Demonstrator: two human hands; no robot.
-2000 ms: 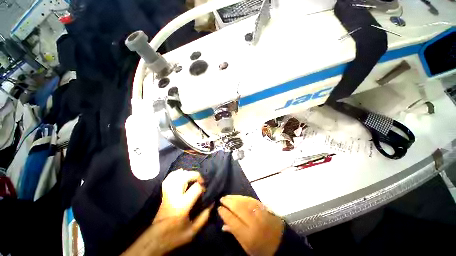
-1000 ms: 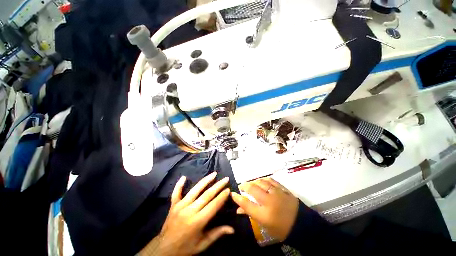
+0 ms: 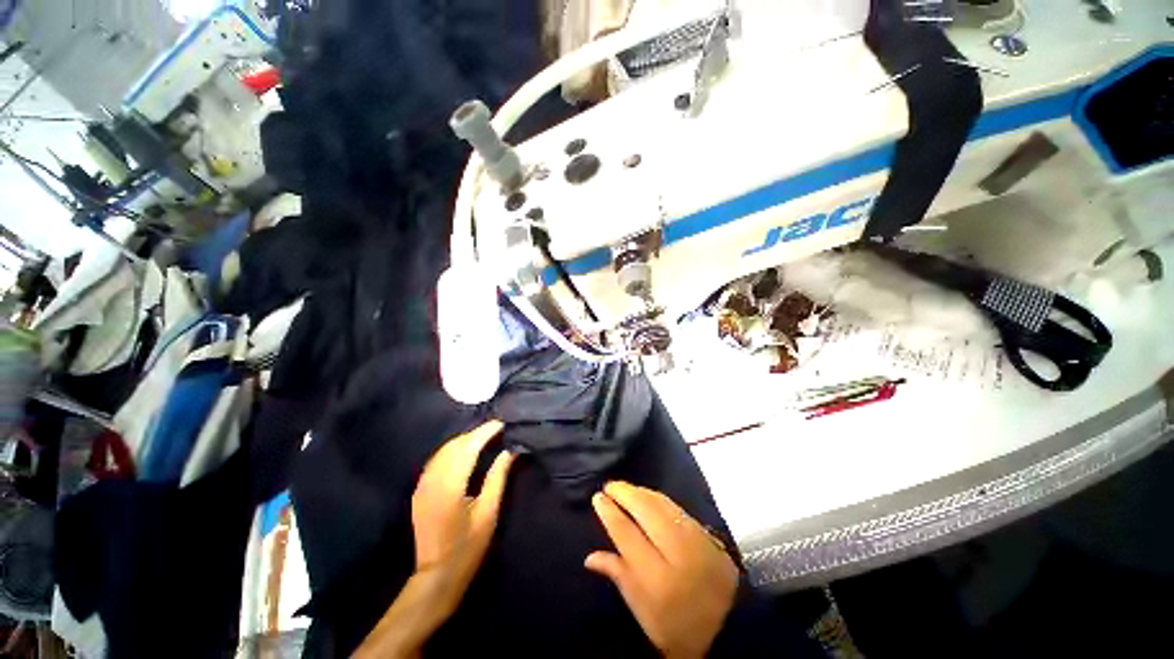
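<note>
Dark fabric lies bunched in front of the needle area of the white sewing machine, its upper edge under the presser foot area. My left hand lies at the left of the bunched part, thumb and fingertips against the cloth. My right hand lies at the lower right of it, fingertips at the cloth. The cloth between the hands is folded and wrinkled. The needle tip is too small to tell.
A white lamp stands left of the needle. Right of it lie a brown-silver cluster, a red-handled tool and black-handled scissors. A black cloth strip wraps the machine arm. Striped cloth is heaped at left.
The view has shifted, so the machine sits further right. My left hand has moved left from my right hand, and the cloth between is more bunched. The orange piece by my right hand no longer shows.
</note>
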